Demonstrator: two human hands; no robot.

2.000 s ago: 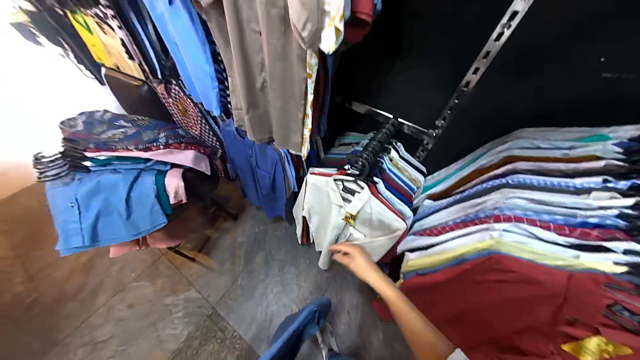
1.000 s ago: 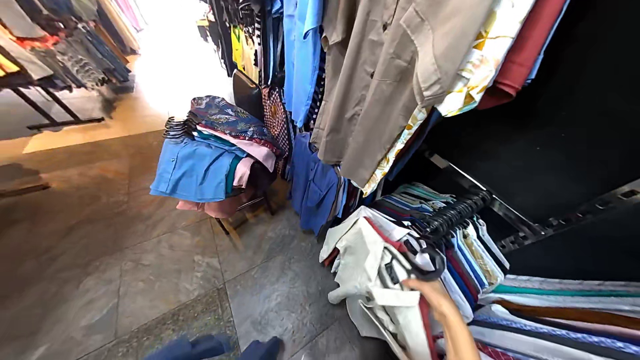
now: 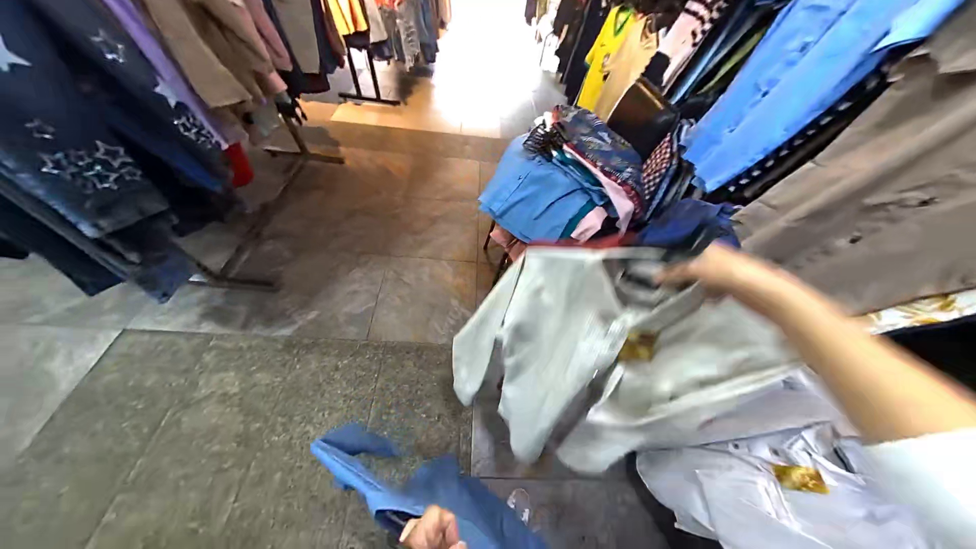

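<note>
My right hand (image 3: pixel 698 271), blurred by motion, is closed at the collar of a pale grey-white shirt (image 3: pixel 564 328) with a gold tag; the shirt hangs down from it, spread out over the floor and other shirts. Low in the view, my left hand (image 3: pixel 433 528) grips a blue garment (image 3: pixel 457 496) near its top. White shirts (image 3: pixel 762 488), one with a gold tag, hang at the lower right below my right forearm.
Folded clothes (image 3: pixel 541 191) lie piled on a chair beyond the shirt. Dark denim garments with silver stars (image 3: pixel 91 145) hang on a rack at the left. Blue (image 3: pixel 770 84) and taupe garments (image 3: pixel 877 183) hang at the right. Tiled floor (image 3: pixel 328 267) runs between the racks.
My right hand has lifted the pale shirt off the row of hanging shirts and carried it toward the piled chair. The view has swung left.
</note>
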